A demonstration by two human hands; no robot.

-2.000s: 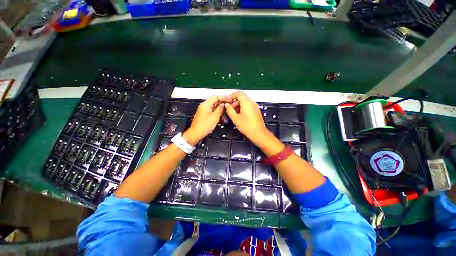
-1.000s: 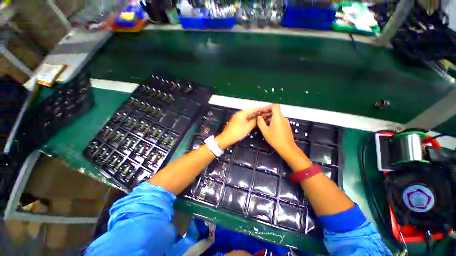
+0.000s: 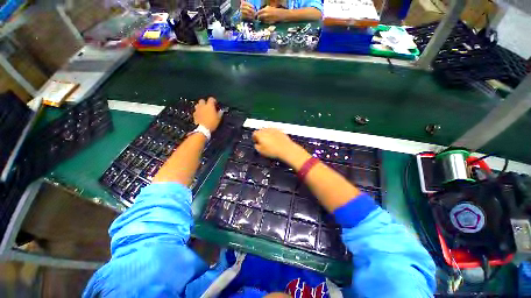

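My left hand [image 3: 206, 114] is over the upper right part of the left tray [image 3: 135, 156], a black blister tray with metallic-looking units in many cells. Its fingertips are small and blurred, so what they hold cannot be told. My right hand [image 3: 269, 142] is over the upper left cells of the centre tray [image 3: 276, 202], a glossy black grid. Its fingers are bent down and hidden behind the hand. Small white specks [image 3: 333, 152] lie in the centre tray's upper cells.
Two small dark units [image 3: 361, 120] lie on the green belt [image 3: 279, 87]. A solder reel [image 3: 455, 166] and fan [image 3: 467, 217] stand at the right. Blue bins [image 3: 240, 44] and another person's hands [image 3: 269, 14] are across the belt. Spare trays [image 3: 67, 135] stand far left.
My hands have parted: the left moved left to the left tray, the right to the centre tray's upper left. A second unit shows on the belt. The view has tilted up.
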